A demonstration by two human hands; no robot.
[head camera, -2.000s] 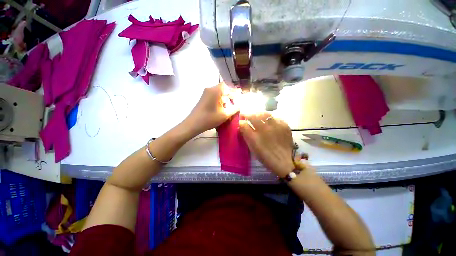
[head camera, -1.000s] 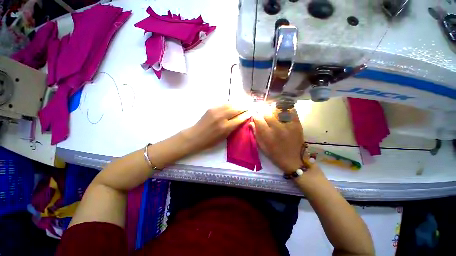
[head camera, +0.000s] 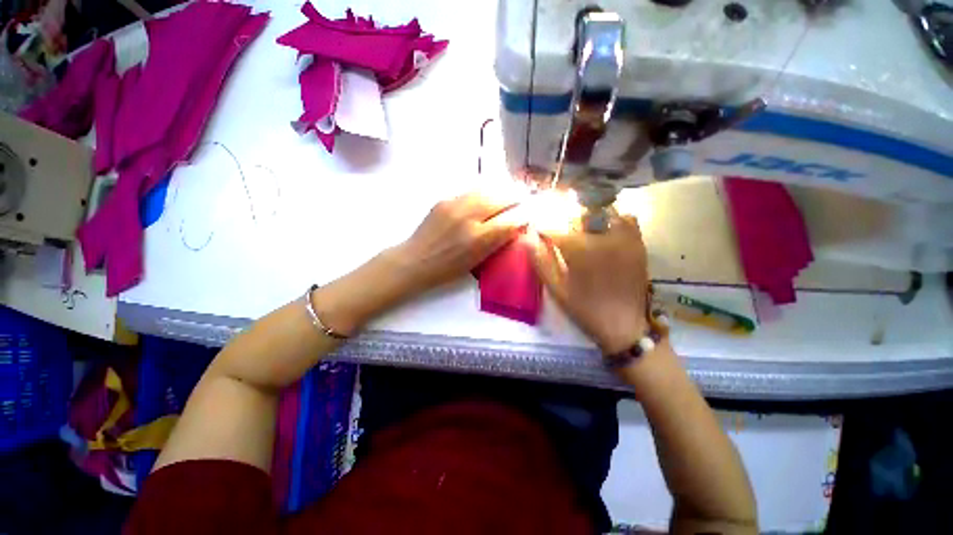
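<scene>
A narrow magenta piece (head camera: 510, 284) lies under the sewing machine head (head camera: 669, 73), its near end hanging towards the table's front edge. My left hand (head camera: 457, 236) holds the piece's left side, fingertips close to the needle area. My right hand (head camera: 603, 274) lies on its right side, fingers also near the needle. The presser foot and needle are lost in the lamp glare and behind my fingers. Thread snips (head camera: 713, 311) with a green and yellow handle lie right of my right wrist, partly hidden by it.
Magenta pieces (head camera: 768, 238) lie on the bed at right. A small magenta and pale pile (head camera: 361, 65) sits at the back. Large magenta panels (head camera: 167, 94) overlap at left beside a second machine (head camera: 42, 193). Blue crates (head camera: 37, 381) stand below the table.
The magenta piece has moved away from me towards the needle, and less of it shows. Its near end, spread a second ago, now looks flatter. Both hands stay by the needle.
</scene>
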